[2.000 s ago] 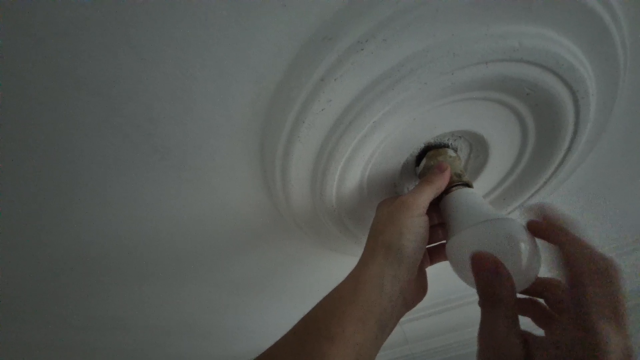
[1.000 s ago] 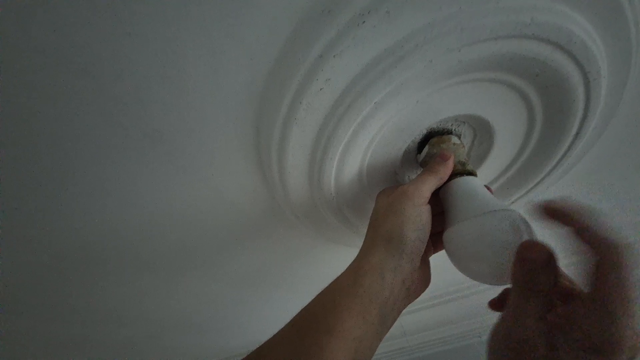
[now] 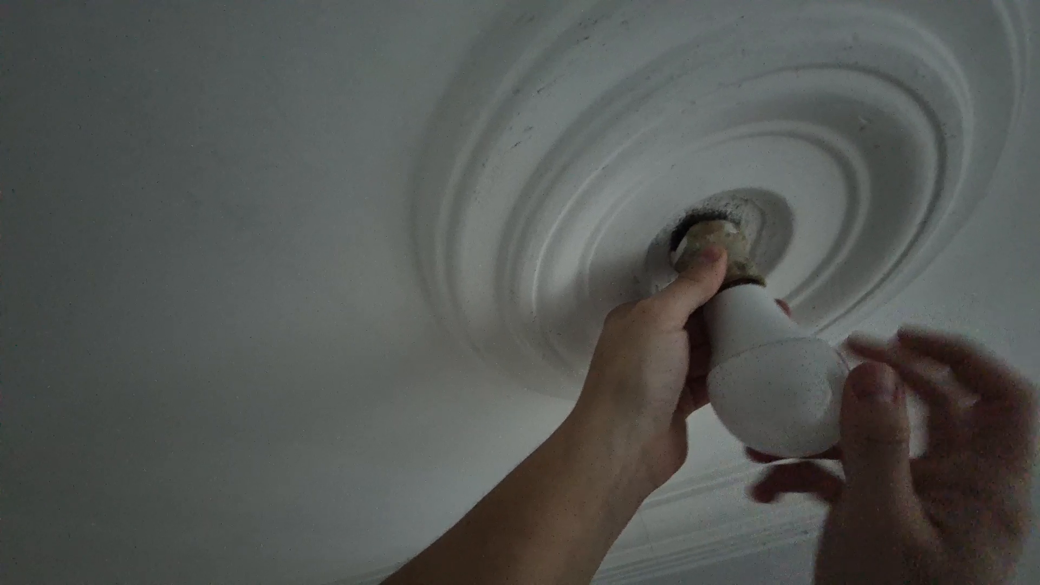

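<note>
A white LED light bulb point(image 3: 776, 390) hangs tilted from a stained, beige lamp socket point(image 3: 715, 248) at the middle of the ceiling. My left hand point(image 3: 650, 349) grips the socket, its thumb pressed on the near side and its other fingers partly hidden behind the bulb's neck. At the bulb's lower right is my right hand point(image 3: 934, 455), blurred, with its fingers spread and curved around the rounded end. The thumb overlaps the bulb's edge in view; whether it touches the bulb cannot be told.
A round, white ceiling medallion point(image 3: 552, 203) with raised rings surrounds the socket, and dark specks mark it. Behind the socket is a dark-edged hole point(image 3: 686, 227). Moulding point(image 3: 715, 496) runs along the ceiling's lower part.
My left hand has stayed on the socket throughout. The right hand, whose fingers were around the bulb two seconds ago, has shifted and its fingers have spread; the bulb remains at the socket.
</note>
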